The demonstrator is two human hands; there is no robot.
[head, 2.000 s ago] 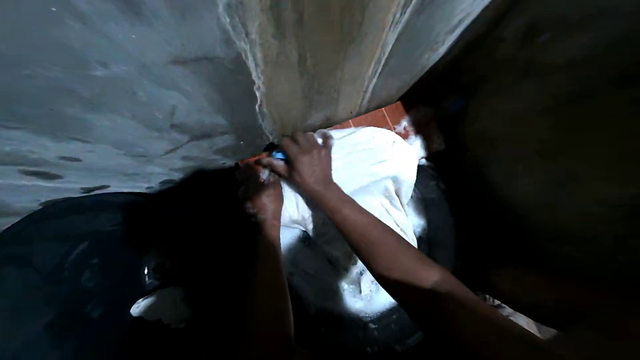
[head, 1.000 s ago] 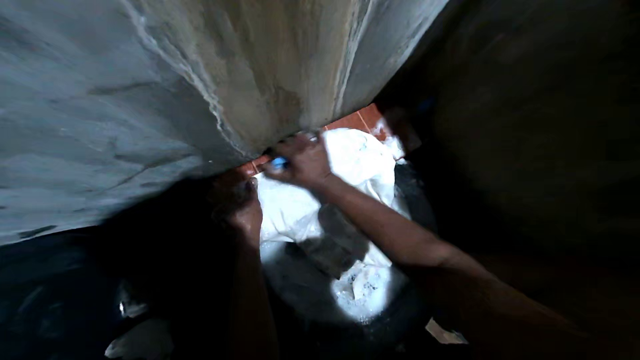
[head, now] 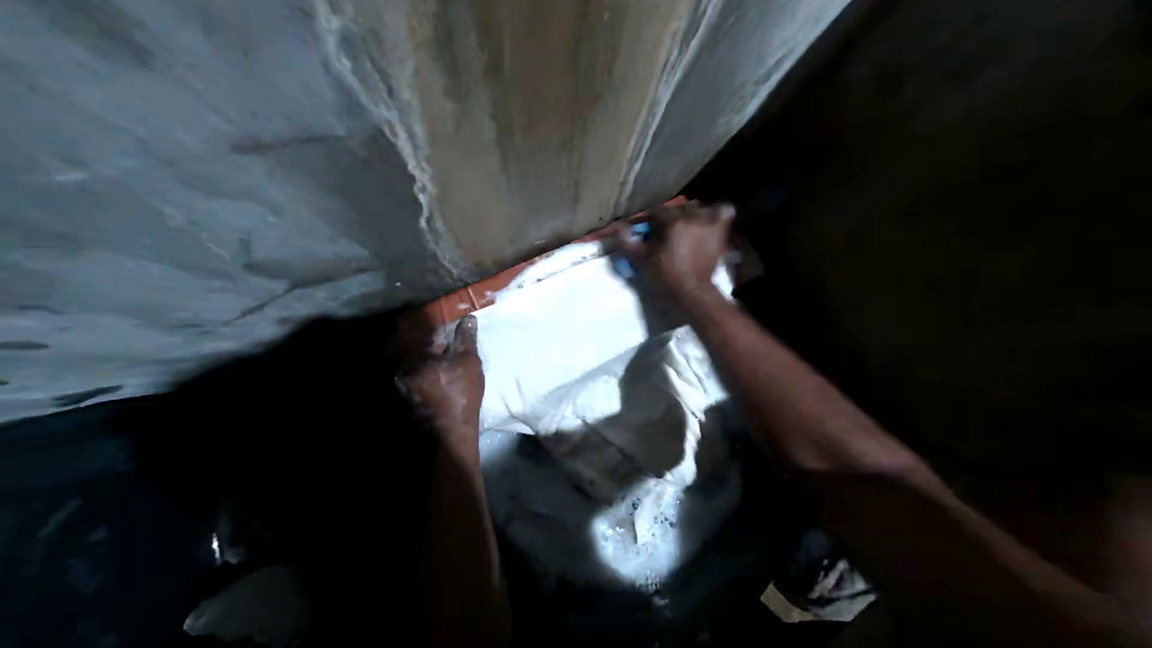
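A wet white cloth (head: pixel 562 346) lies over a reddish-orange ledge (head: pixel 459 306), its lower folds hanging into foamy water (head: pixel 643 540). At the cloth's left edge is my left hand (head: pixel 445 378), thumb up on the fabric; its other fingers are lost in shadow. My right hand (head: pixel 688 243), blurred, is at the cloth's far right end, closed around a small blue object (head: pixel 637 236) whose kind I cannot tell. Part of the cloth beside that hand lies in the arm's shadow.
A stained grey wall (head: pixel 225 162) with a brownish column (head: pixel 540 117) rises right behind the ledge. At the lower left is a dark, bluish rounded surface (head: pixel 63 531) with a pale item (head: pixel 247 607) near it. Light-coloured scraps (head: pixel 819 594) show at the lower right.
My right hand has moved right, away from my left hand, with the blue object. The cloth's upper part now lies flatter between the hands.
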